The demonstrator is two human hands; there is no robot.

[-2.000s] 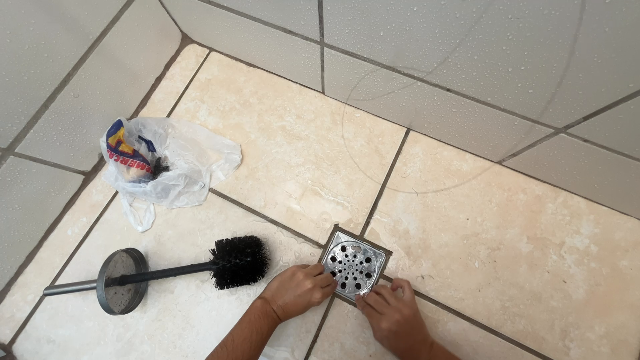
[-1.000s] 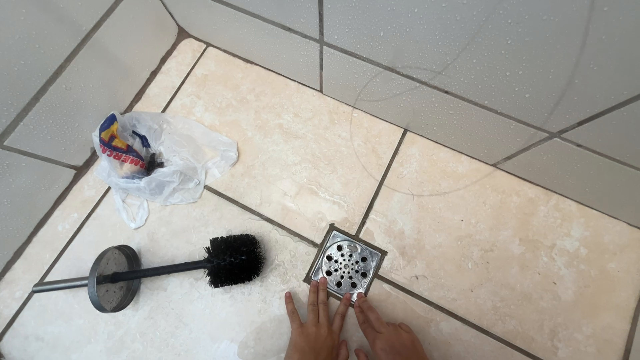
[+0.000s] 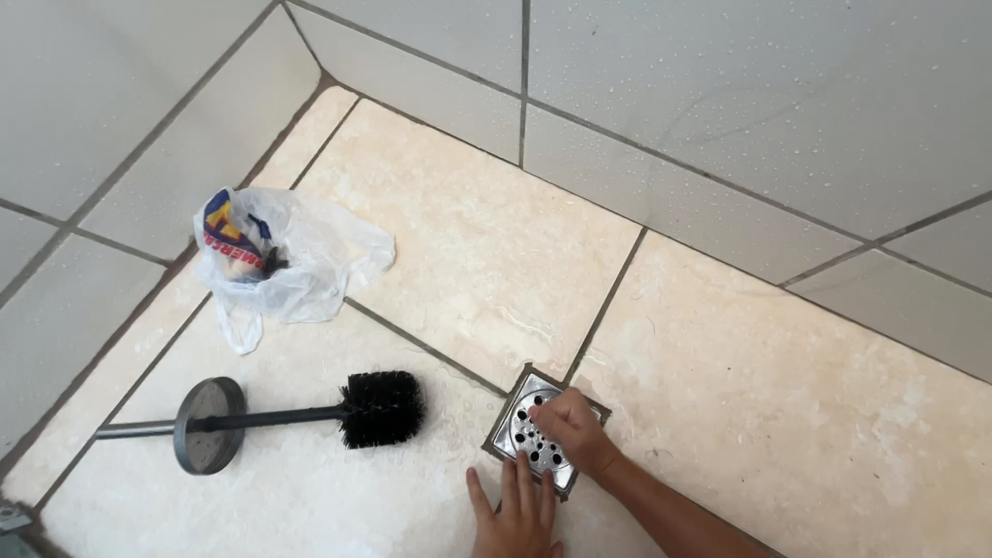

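A square metal floor drain cover (image 3: 527, 425) with round holes lies in the tiled floor, low and right of the middle. My left hand (image 3: 515, 508) rests at its near edge with the fingers spread and some fingertips on the metal. Over the cover's right part is my right hand (image 3: 572, 428), its fingers curled and its knuckles up; the curled hand hides part of the cover, and no held object shows in it. To the left lies a toilet brush with a black bristle head (image 3: 384, 409), a dark handle and a round grey lid (image 3: 209, 426).
A crumpled white plastic bag (image 3: 318, 256) with something dark in it lies near the left wall. Grey tiled walls (image 3: 697, 101) with water drops meet in a corner behind. The beige floor tiles (image 3: 480, 232) look wet near the drain.
My right hand has moved up onto the drain cover and its fingers have curled. My left hand remains at the cover's near edge with its fingers spread, as one second ago.
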